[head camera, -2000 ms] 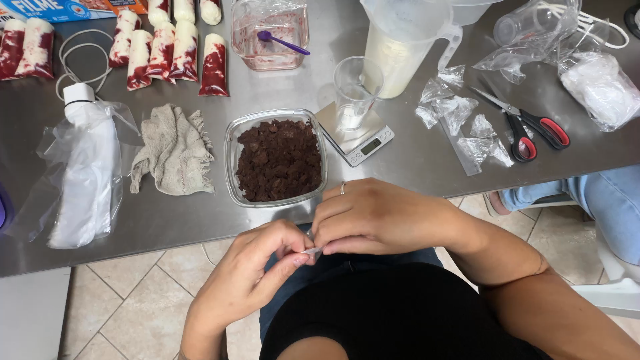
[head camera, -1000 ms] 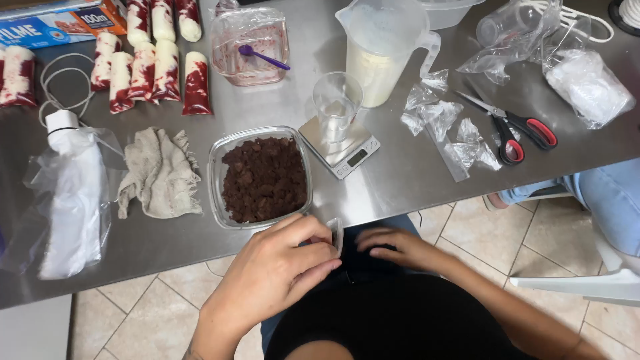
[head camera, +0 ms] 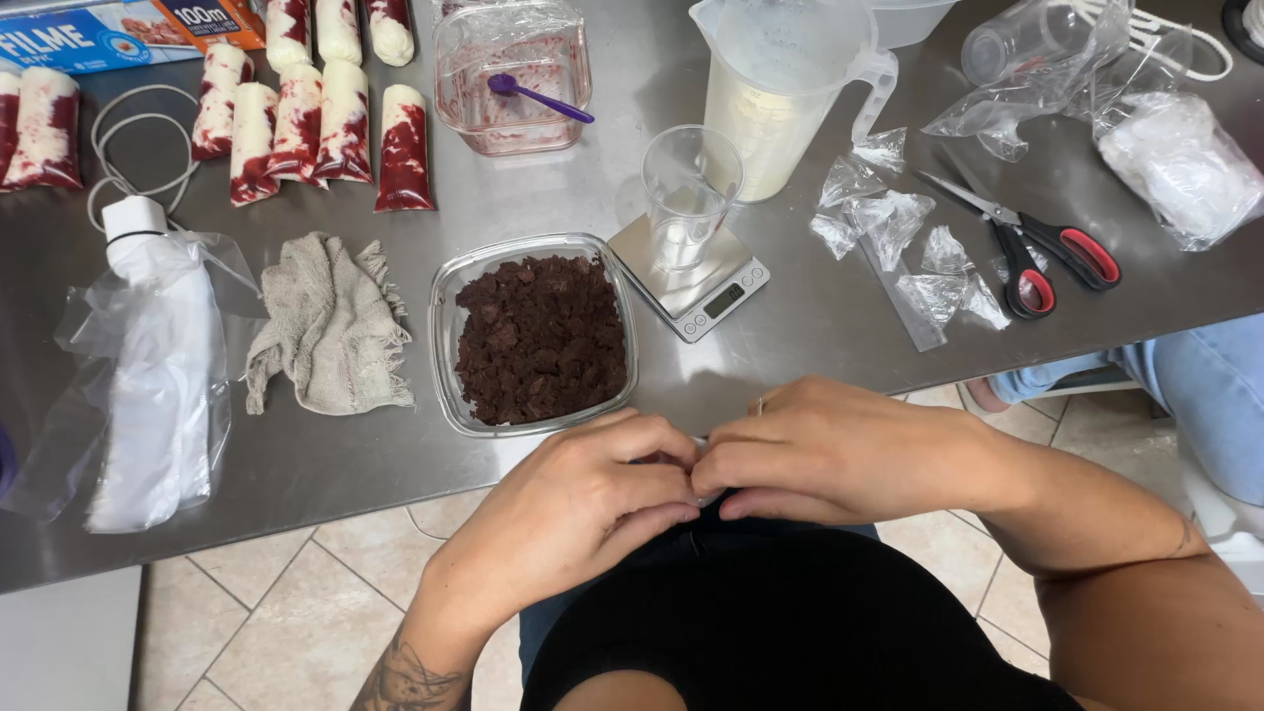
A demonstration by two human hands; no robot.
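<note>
My left hand (head camera: pixel 602 484) and my right hand (head camera: pixel 820 454) meet at the table's front edge, fingertips pinching a small, clear plastic piece (head camera: pixel 705 500) that they mostly hide. Just beyond them is a glass dish (head camera: pixel 441 395) of dark brown crumbled cake (head camera: pixel 543 341). Right of the dish, a clear plastic cup (head camera: pixel 691 197) stands on a small digital scale (head camera: pixel 726 296). A plastic measuring jug (head camera: pixel 770 109) behind it holds a pale powder or cream. To the left lie a frayed cloth (head camera: pixel 331 326) and a white plastic bag bundle (head camera: pixel 163 385).
Filled red-and-white tubes (head camera: pixel 346 123) lie at the back left, near a cling film box (head camera: pixel 109 35). A stained container (head camera: pixel 513 128) holds a purple spoon (head camera: pixel 541 99). Right are plastic scraps (head camera: pixel 889 222), scissors (head camera: pixel 1027 242) and a wrapped white bundle (head camera: pixel 1185 168). Another person's leg (head camera: pixel 1205 405) shows at right.
My right hand was apart from the left one second ago, lower at the right; it has come back to meet it, and both now pinch the plastic.
</note>
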